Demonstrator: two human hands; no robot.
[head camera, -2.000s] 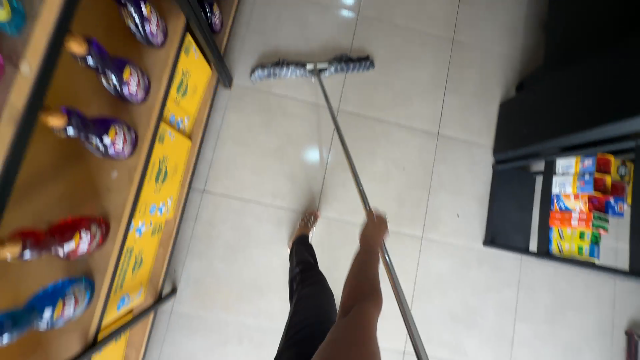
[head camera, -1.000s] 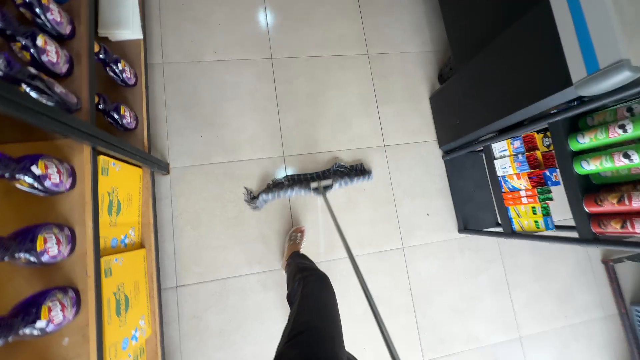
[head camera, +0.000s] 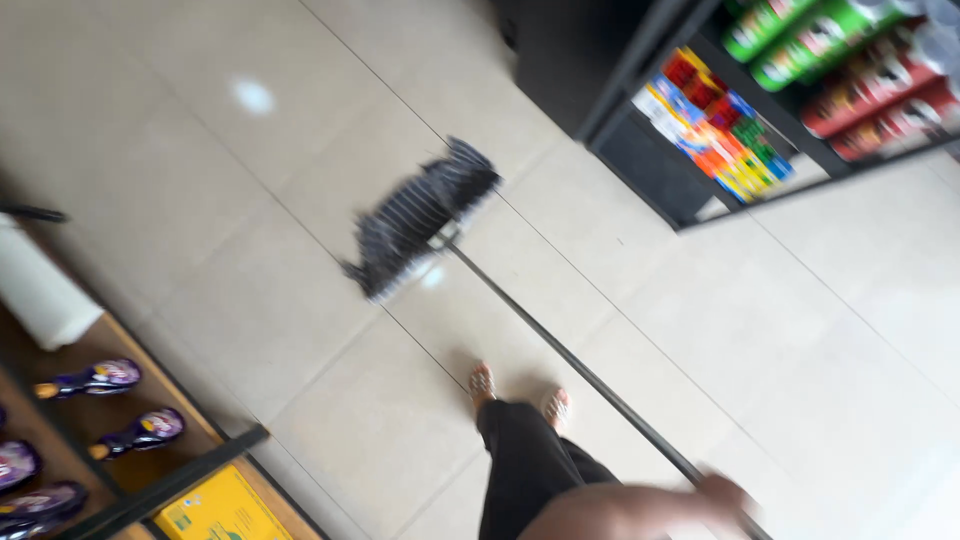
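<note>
My left hand (head camera: 724, 495), blurred at the lower right, is closed around the metal pole (head camera: 570, 356) of a flat dust mop. Its forearm reaches in from the bottom edge, across the front of my dark trousers. The pole runs up and left to the mop's dark grey, fringed head (head camera: 420, 217), which lies tilted on the tiled floor (head camera: 300, 315), ahead of my two sandalled feet. Past my left hand the pole leaves the view at the bottom right. My right hand is not seen.
At the lower left stands a wooden shelf with purple bottles (head camera: 150, 429), a yellow carton (head camera: 225, 510) and a white object (head camera: 45, 289). A black rack (head camera: 637, 169) at the upper right holds colourful packets (head camera: 712, 127) and green and red tubes (head camera: 817, 41).
The view has turned strongly, so shelf and rack stand slanted. My left hand, out of view one second ago, shows again on the pole. Both feet are now visible instead of one.
</note>
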